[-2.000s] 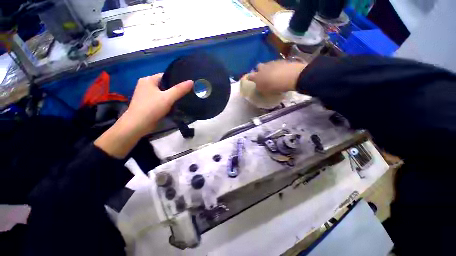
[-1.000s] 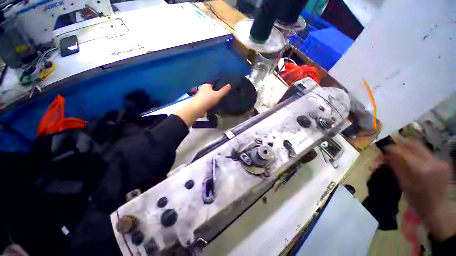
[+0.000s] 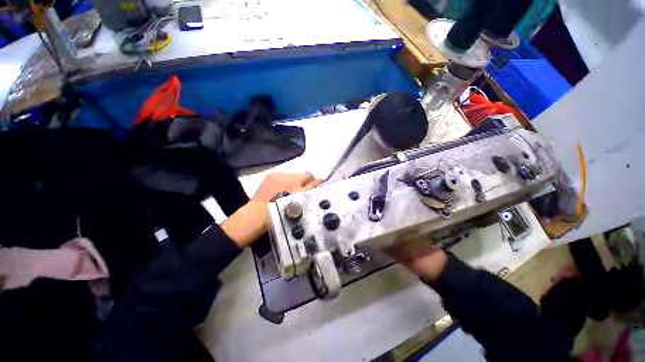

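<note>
The sewing machine head [image 3: 417, 191] lies across the middle, seen from above. A black tape roll [image 3: 400, 120] sits behind it, and a dark tape runs from the roll down toward my left hand. My left hand [image 3: 272, 201] is behind the left end of the machine head, its fingertips partly hidden by it; I cannot tell whether it holds the tape. My right hand [image 3: 422, 258] reaches under the machine head from the front, its fingers hidden beneath it.
A heap of black garments [image 3: 64, 177] lies at left with a pink cloth [image 3: 53, 265] on it. Dark thread cones [image 3: 467, 28] stand behind at right. A carton [image 3: 566, 230] with red-orange cord and a blue crate [image 3: 530, 81] are at right.
My left hand has left the tape roll and moved forward-left to the machine's end. My right hand has come from the far right to under the machine head.
</note>
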